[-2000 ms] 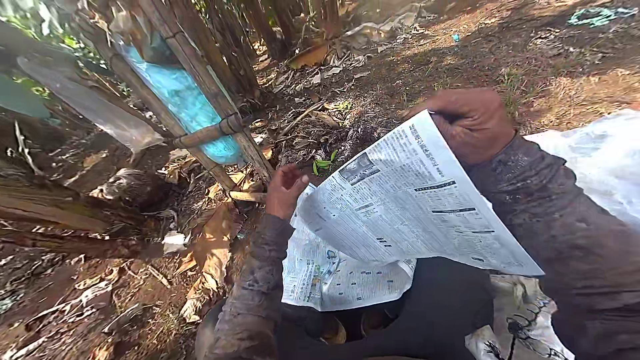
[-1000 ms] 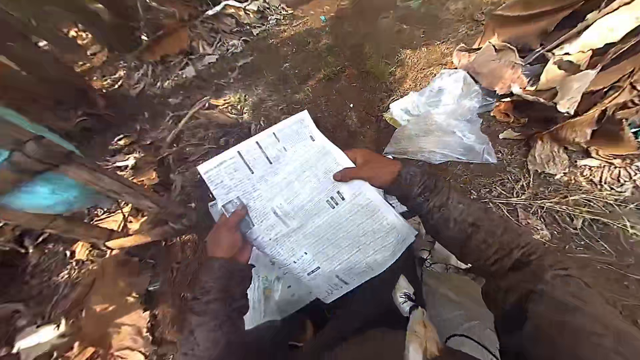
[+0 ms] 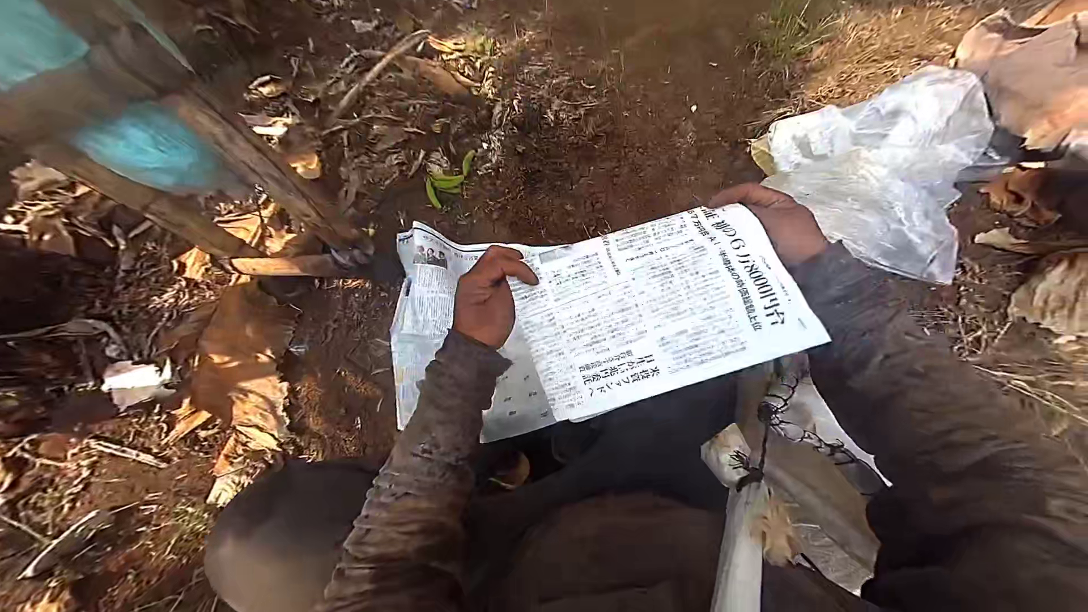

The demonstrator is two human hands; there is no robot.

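A printed newspaper sheet (image 3: 654, 306) lies across my lap, with a second newspaper part (image 3: 425, 314) showing beneath it on the left. My left hand (image 3: 491, 296) rests on top of the paper, fingers bent, at the inner sheet's left edge; whether it pinches the sheet is hard to tell. At the upper right corner my right hand (image 3: 780, 223) grips the paper, its fingers partly hidden. A pale bag or cloth with dark cord (image 3: 807, 476) sits by my right thigh, below the paper.
A crumpled clear plastic bag (image 3: 892, 161) lies on the soil at the upper right, beside dry leaves (image 3: 1020, 76). At the left stand wooden poles (image 3: 255, 161) with blue plastic (image 3: 149, 144). Green pods or leaves (image 3: 446, 180) lie beyond the newspaper.
The newspaper has been turned and lowered across my lap, and its upper sheet now covers a smaller area. The view has shifted between frames.
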